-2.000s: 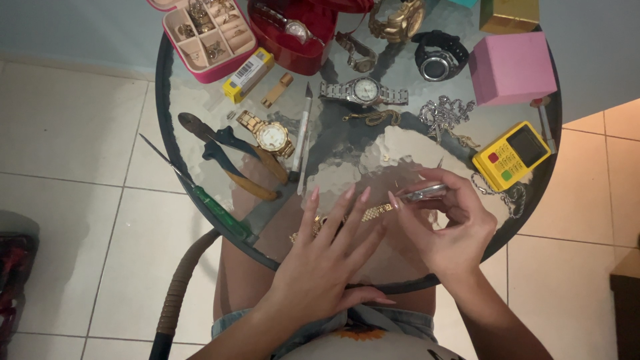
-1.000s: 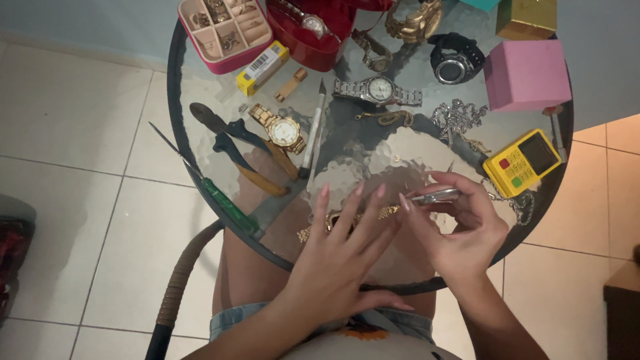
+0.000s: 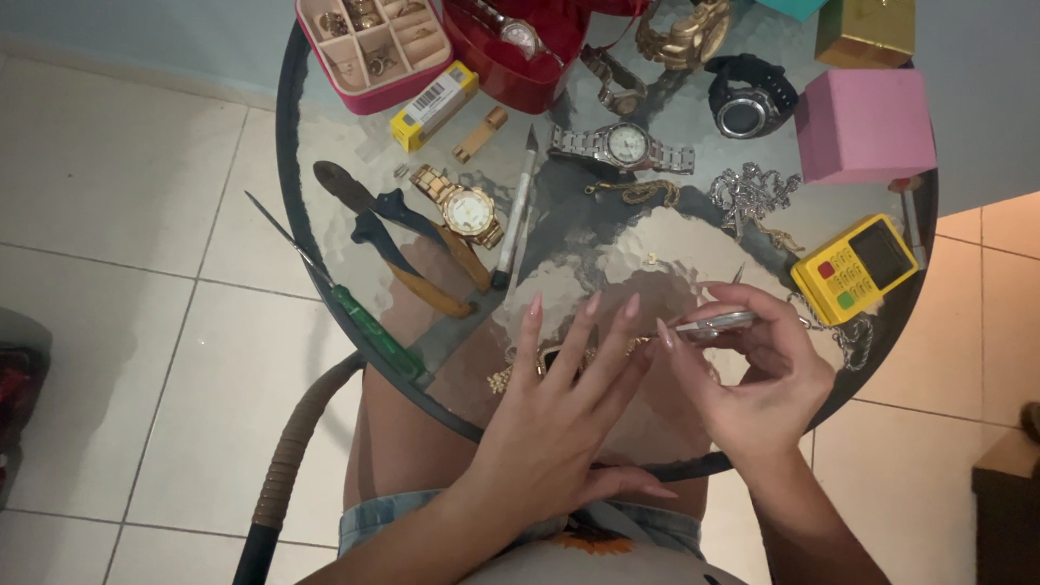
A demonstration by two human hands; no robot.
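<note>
Spread fingers of my left hand [image 3: 569, 406] press a gold-coloured bracelet or watch band [image 3: 500, 379] onto the glass tabletop, covering much of it; a dark face shows between the fingers. My right hand [image 3: 747, 374] grips a small silver metal tool [image 3: 715, 323], perhaps a folding multitool, whose tip is at the band's right end beside the left fingertips. A small gold piece [image 3: 651, 259] lies above the hands. To the left are combination pliers [image 3: 398, 244], a craft knife [image 3: 517, 211], a gold watch [image 3: 469, 211] and a green-handled pointed tool [image 3: 378, 333].
Across the far side stand a pink jewelry box [image 3: 390, 89], a red case [image 3: 520, 85] with a watch and a pink box [image 3: 865, 126]. A silver watch [image 3: 626, 146], black watch [image 3: 743, 114], silver chain [image 3: 751, 191] and yellow card reader [image 3: 855, 268] lie nearer. The glass table's dark rim [image 3: 443, 414] curves round.
A small gold piece now shows on the glass above the hands. Both hands stay at the band, and the silver tool remains in my right hand. The view has shifted slightly.
</note>
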